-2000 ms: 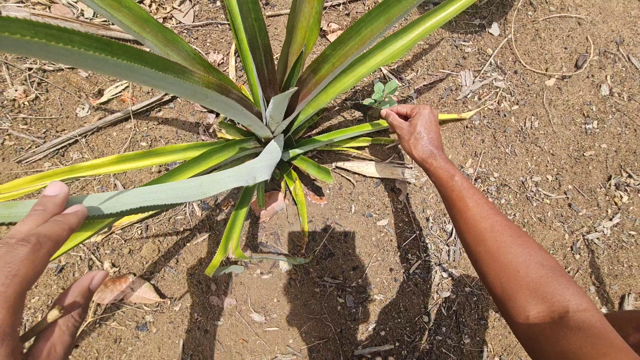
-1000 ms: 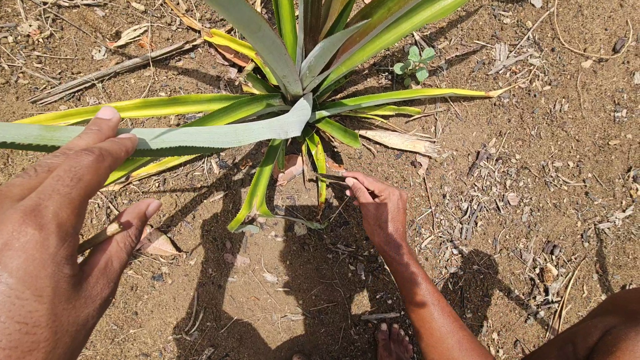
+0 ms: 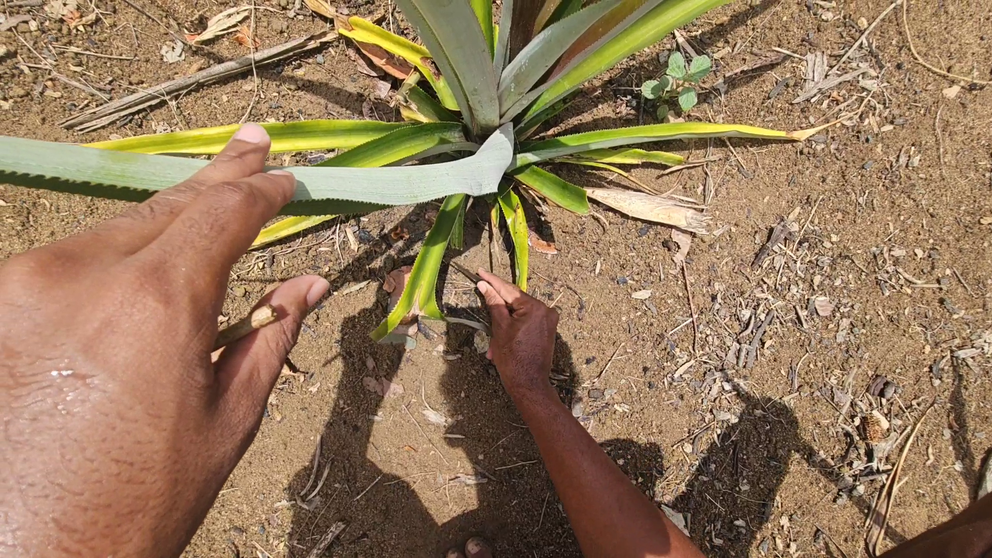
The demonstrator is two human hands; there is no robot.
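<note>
A pineapple plant [image 3: 496, 93] with long, saw-edged leaves grows from sandy soil. My left hand [image 3: 147, 325], large in the left foreground, has its fingertips on a long grey-green leaf [image 3: 395, 182] and a thin stick [image 3: 246, 325] held between thumb and palm. Below the plant's base, my right hand [image 3: 521, 333] is low at the ground, fingertips pinched on a thin dark stem or leaf strip [image 3: 465, 271]. A yellow-green leaf [image 3: 426, 271] droops just left of it; another leaf [image 3: 515, 229] hangs just above its fingers.
A small broad-leaved weed [image 3: 678, 81] stands right of the plant. Dry leaf strips lie at upper left [image 3: 194, 81] and beside the base [image 3: 647, 208]. Dry litter [image 3: 752, 333] is scattered over the soil at right. Toes [image 3: 477, 547] show at the bottom edge.
My right hand has moved from the tip side of a right-hand leaf to the ground below the plant's base. My left hand reaches further over the grey-green leaf. The view has shifted.
</note>
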